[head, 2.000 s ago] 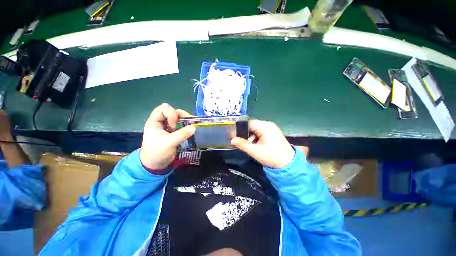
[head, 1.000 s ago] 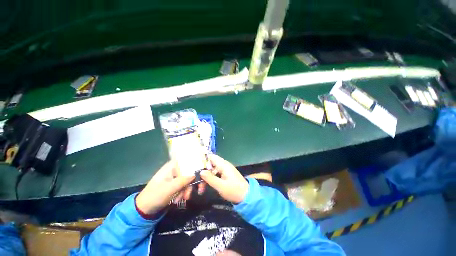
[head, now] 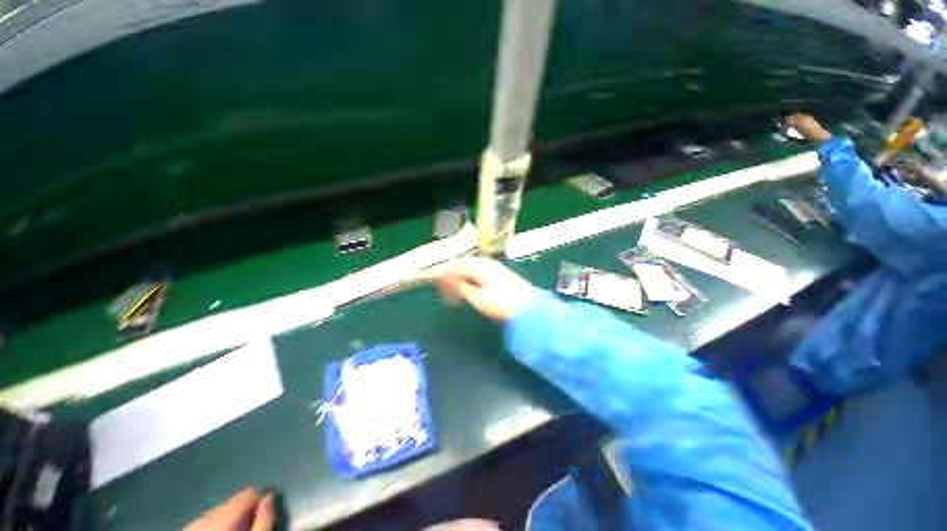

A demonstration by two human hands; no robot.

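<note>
My right hand (head: 483,287) is stretched over the bench beside the white belt edging, near the foot of the post. Its fingers are blurred and no phone shows in it. My left hand (head: 237,513) is low at the bench's front edge, cut off by the picture's bottom; no object shows in it. One open phone body (head: 354,241) lies on the green belt, left of my right hand. Another phone body (head: 450,222) lies on the belt just beyond my right hand.
A blue tray (head: 339,446) holds tangled thin white strips. A white sheet (head: 187,410) and black device (head: 42,472) are at left. Several phones (head: 600,289) lie right, some by a white strip (head: 727,272). A post (head: 509,156) stands at the belt edge. A neighbour's blue sleeve (head: 883,202) is at right.
The phone I held in both hands has left them. My right arm has stretched forward toward the belt; my left hand has dropped to the bottom edge. The view has turned toward the belt.
</note>
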